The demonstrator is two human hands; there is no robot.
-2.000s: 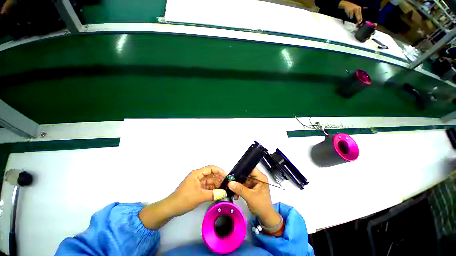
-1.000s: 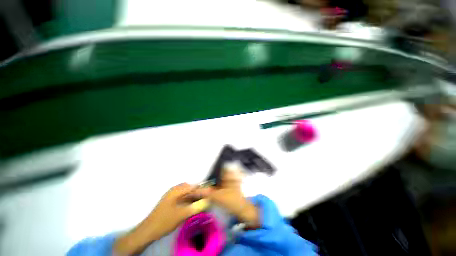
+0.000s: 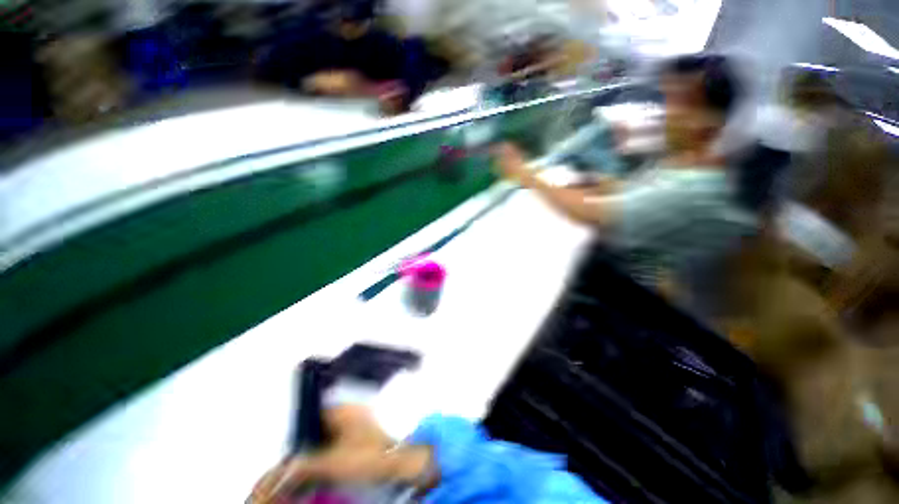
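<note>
The view is strongly blurred. My right hand (image 3: 360, 448) is at the bottom, in a blue sleeve, at the lower part of a black handle shell (image 3: 310, 409) that points up and away. A bit of the pink end ring (image 3: 330, 498) of a dryer body shows below it at the bottom edge. My left hand (image 3: 271, 482) is barely visible at the bottom edge, blurred against the right one; its hold cannot be made out. Loose handle shells (image 3: 375, 362) lie just beyond my right hand.
Another dryer body (image 3: 424, 287) with a pink ring stands on the white bench (image 3: 237, 379). The green belt (image 3: 197, 256) runs beyond it. A large black crate (image 3: 631, 394) is at right. A person (image 3: 680, 197) reaches toward the belt; another person (image 3: 345, 59) sits across.
The view has swung right and up, so the crate and the person at right show more. My hands and the held parts have shifted down-left in the picture, partly out of frame.
</note>
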